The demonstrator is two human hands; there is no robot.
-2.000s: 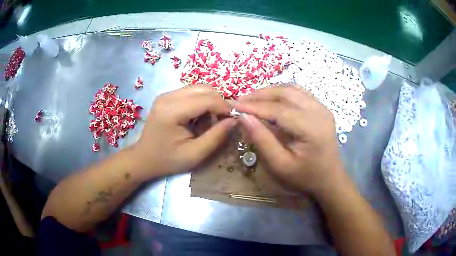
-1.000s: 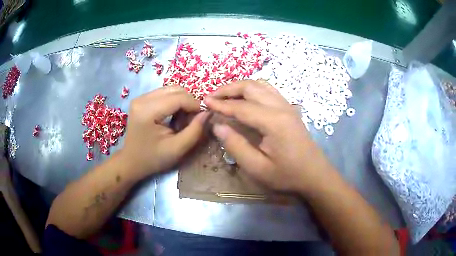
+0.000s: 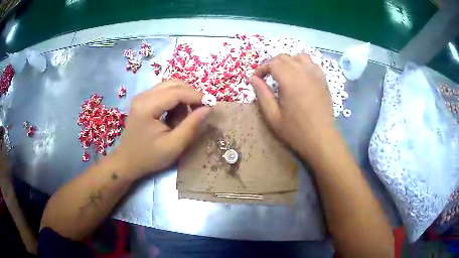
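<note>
My left hand (image 3: 161, 126) is at the left edge of the cardboard pad (image 3: 272, 161), its thumb and forefinger pinching a white ring (image 3: 209, 100). My right hand (image 3: 297, 95) is over the border between the red-and-white parts (image 3: 211, 70) and the pile of white rings (image 3: 336, 83). Its thumb and forefinger are apart; whether anything is between the fingertips cannot be told. A small round cap (image 3: 231, 156) stands on the stained middle of the pad, with tiny shiny bits beside it.
A separate red-and-white heap (image 3: 100, 123) lies left of my left hand. Thin sticks (image 3: 239, 196) lie at the pad's near edge. A translucent cup (image 3: 355, 61) stands at the far right, near a clear bag of rings (image 3: 410, 156). A green surface (image 3: 226, 10) lies beyond the bench.
My right hand has moved away from my left hand, to the right and towards the far piles. The cap and the pad's middle are uncovered. The ring in my left fingers now shows clearly.
</note>
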